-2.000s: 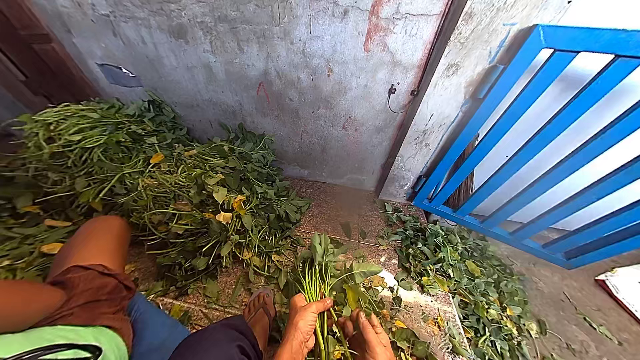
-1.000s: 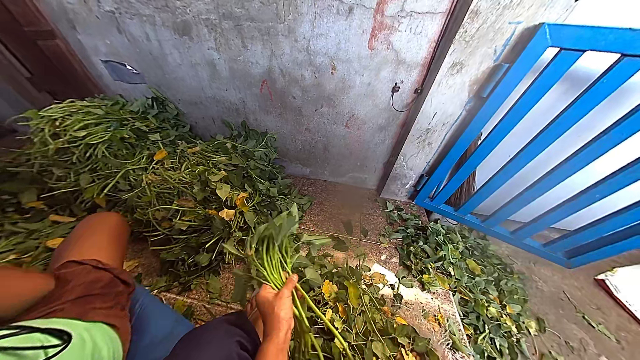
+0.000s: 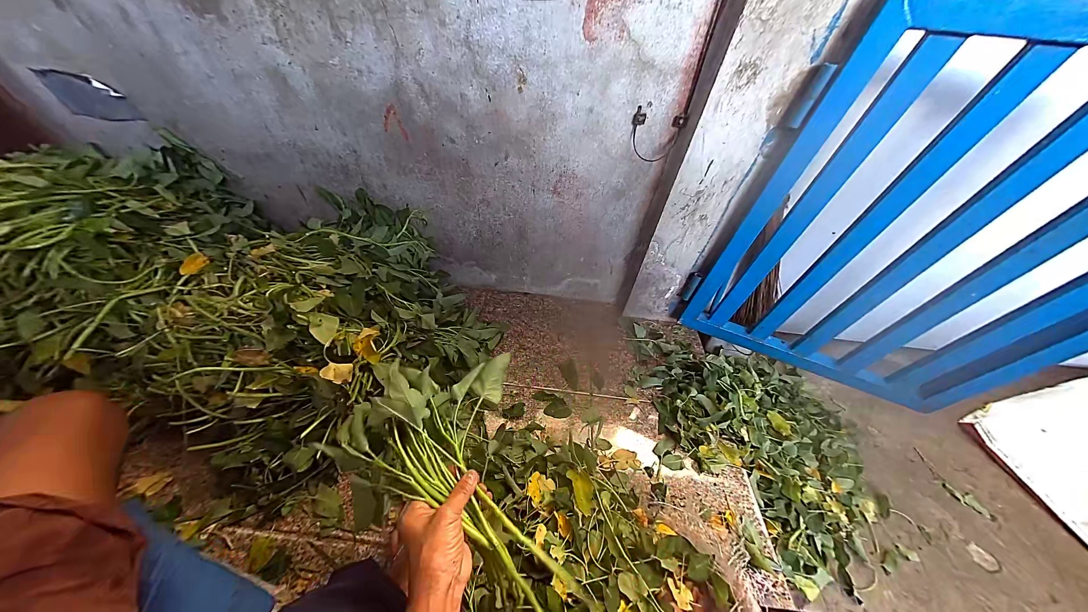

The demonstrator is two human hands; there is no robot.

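Note:
My left hand [image 3: 438, 548], at the bottom centre, is closed around a bunch of long green stems with broad leaves [image 3: 433, 450]. The leaves point up and left, and the cut ends run down to the right. Behind the bunch lies a large heap of leafy green vines [image 3: 229, 314] with some yellow leaves. Loose green and yellow leaves [image 3: 586, 518] cover the floor just right of the hand. My right hand is out of view.
A second pile of leaves [image 3: 756, 433] lies by a blue metal gate [image 3: 858, 221]. A grey wall [image 3: 476, 144] stands behind the heap. A bare knee [image 3: 64, 442] and brown cloth are at the lower left. A white flat item [image 3: 1041, 450] lies at the right edge.
Two seconds ago both hands were at the stems; the right hand has since left view. The left hand has moved left with the bunch.

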